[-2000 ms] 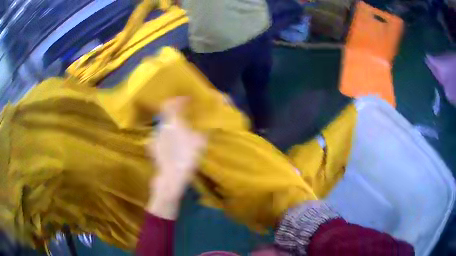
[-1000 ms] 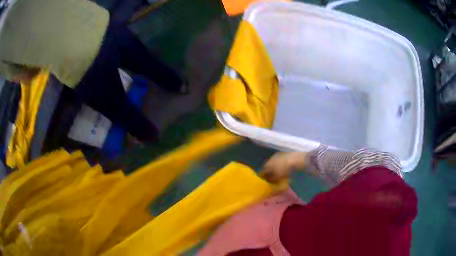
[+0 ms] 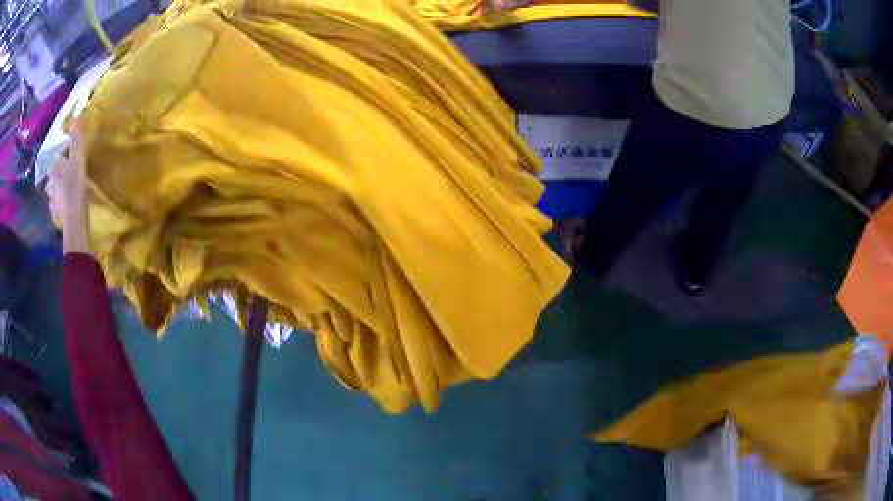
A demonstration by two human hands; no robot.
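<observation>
A thick pile of overlapping yellow garments (image 3: 323,186) hangs over a dark upright pole (image 3: 251,401). My left hand (image 3: 69,191) is at the left edge of the pile, with the bare wrist and maroon sleeve below it. Its fingers are blurred and partly hidden, so I cannot tell whether they grip the cloth. My right hand is out of the picture. Another yellow garment (image 3: 783,406) lies over the edge of the whitish plastic bin (image 3: 690,470) at the lower right, which the picture's edge cuts off.
A person (image 3: 725,68) in a light top and dark trousers stands beyond the pile. More yellow cloth (image 3: 578,12) lies on a grey surface at the top. An orange object (image 3: 871,279) is at the right edge. Green floor (image 3: 578,342) shows between pile and bin.
The view has swung left to the pile, and the bin now sits at the lower right. My right arm has left the picture. My left hand now shows at the pile's left edge.
</observation>
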